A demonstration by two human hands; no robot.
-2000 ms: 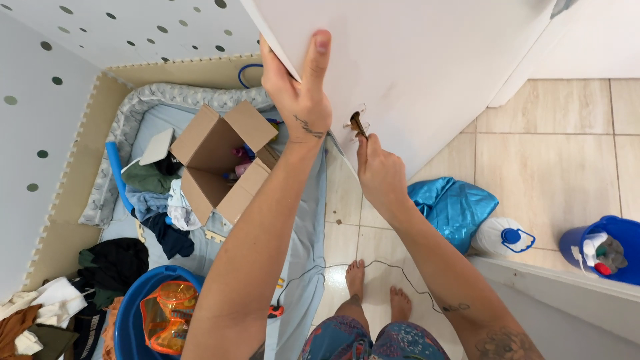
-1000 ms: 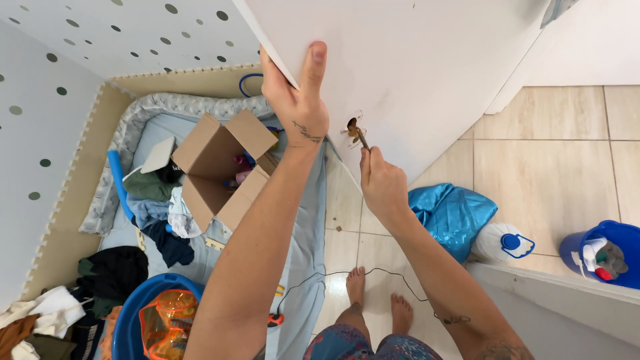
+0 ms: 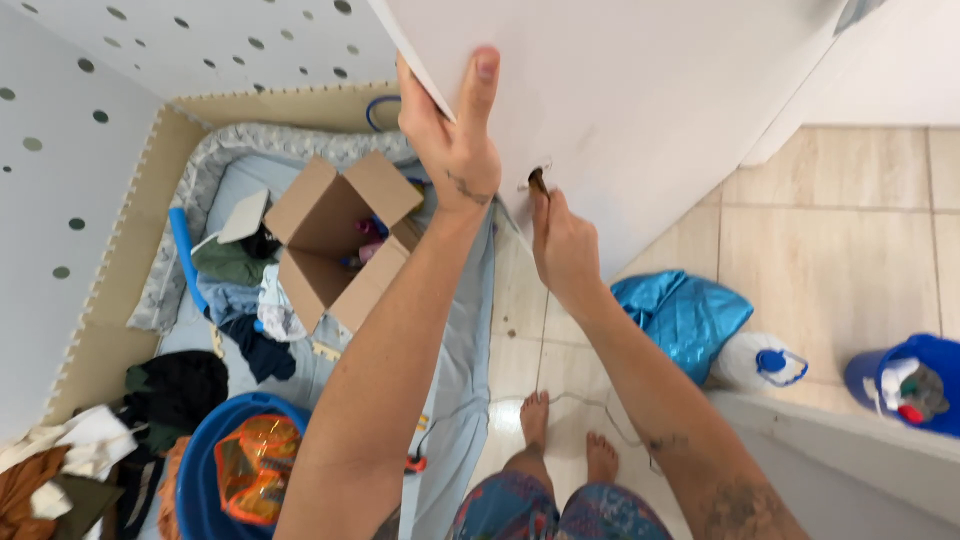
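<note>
A white door (image 3: 637,97) stands across the upper middle of the view. My left hand (image 3: 457,135) grips its free edge, with the thumb on the near face and the fingers around the other side. Below and right of that hand is a rough-edged hole (image 3: 535,177) in the door face. My right hand (image 3: 564,240) holds a small, dark brass-coloured metal piece (image 3: 541,186) between thumb and fingers, its far end in the hole. What exactly the piece is, and how deep it goes, cannot be told.
Left of the door, an open cardboard box (image 3: 330,225) and clothes lie on a mattress (image 3: 465,337), near a blue tub (image 3: 202,450). To the right are a shiny blue bag (image 3: 690,315), a plastic jug (image 3: 750,360) and a blue bucket (image 3: 862,375). A thin cable (image 3: 577,396) crosses the floor by my feet.
My right hand has moved closer to the hole, and less of the metal piece shows than one second ago. My left hand keeps its grip on the door edge.
</note>
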